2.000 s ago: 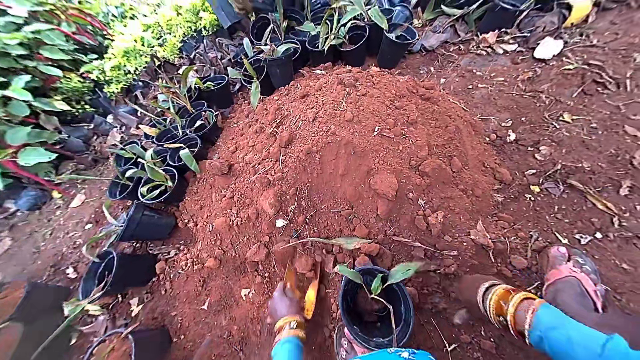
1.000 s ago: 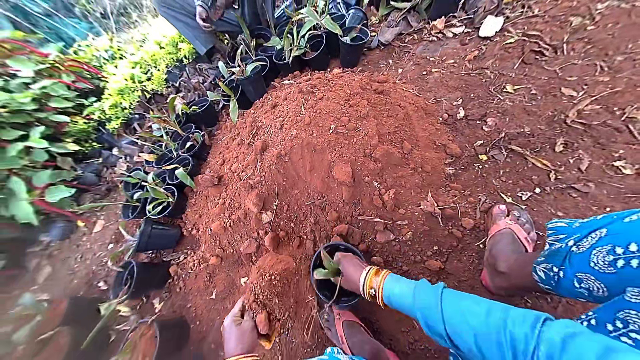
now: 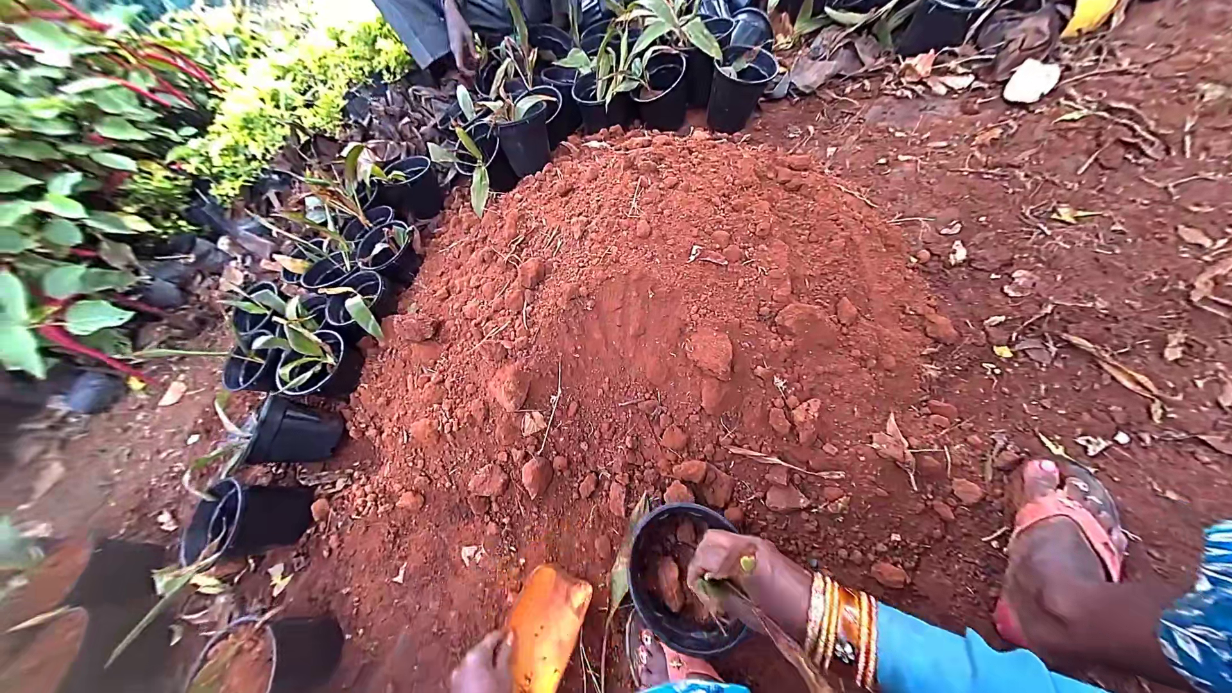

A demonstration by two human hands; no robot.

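Observation:
My right hand (image 3: 746,577), with bangles at the wrist, grips the stem of a small plant at the right side of a black plastic pot (image 3: 647,587). Red soil clods (image 3: 668,583) lie inside this pot. A long leaf hangs outside the pot's left rim. At the bottom edge my left hand (image 3: 484,662) holds an orange scoop (image 3: 549,626), which looks empty; the fingers are partly cut off by the frame. Beyond both hands rises a large mound of red soil (image 3: 654,318).
Potted plants in black pots (image 3: 318,361) line the mound's left and far sides. Some pots (image 3: 294,428) lie tipped at the left. Another person's hand (image 3: 460,38) is at the top. My sandalled foot (image 3: 1068,549) stands at the right, dry leaves (image 3: 1116,371) beyond it.
The soil heaped over the scoop a second ago is gone from it, and soil clods now show in the pot. My right hand remains at the pot with the plant.

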